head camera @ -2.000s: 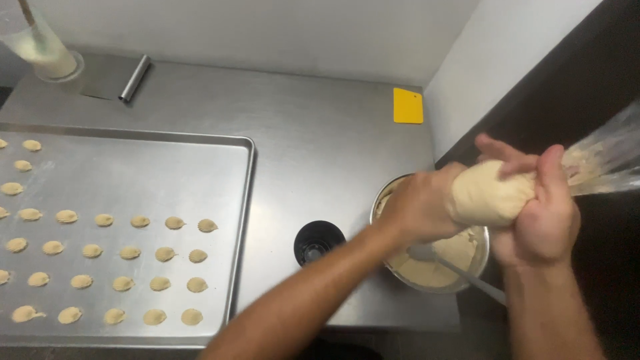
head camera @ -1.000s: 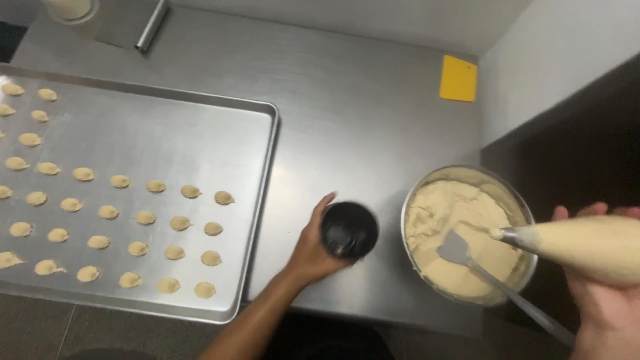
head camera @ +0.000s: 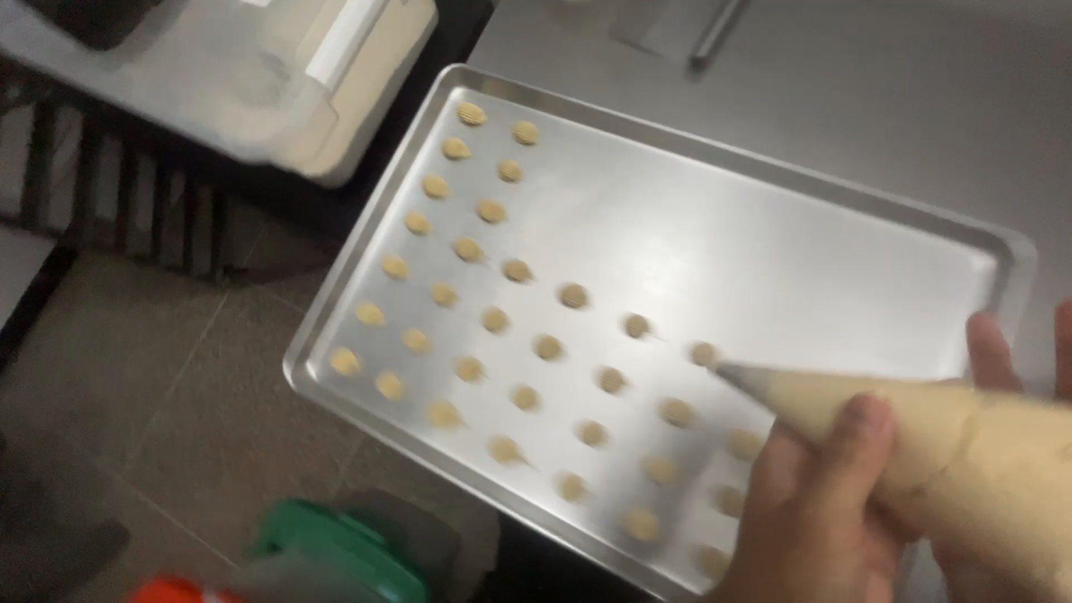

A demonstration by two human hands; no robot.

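A piping bag full of pale dough point(head camera: 946, 452) slants in from the right, its metal tip over the sheet pan close to a piped mound. Around the bag's front part, behind the tip, my left hand point(head camera: 825, 502) is closed, thumb on top. My right hand point(head camera: 997, 360) is mostly hidden behind the bag; some fingers show above it at the right edge, and its grip is unclear. Rows of small piped dough mounds point(head camera: 548, 347) lie on the metal sheet pan point(head camera: 737, 163), along its left side and lower half.
A clear plastic tub with pale contents point(head camera: 335, 159) stands at upper left on a dark rack. A metal tube point(head camera: 716, 33) lies on the steel table point(head camera: 837, 75) beyond the pan. Below left are the tiled floor point(head camera: 184, 402), a green object point(head camera: 343, 548) and an orange one point(head camera: 180, 590).
The view has swung left to the pan. My left hand, on the black cup one second ago, is now on the piping bag. The bag's tip has moved from above the bowl to above the pan.
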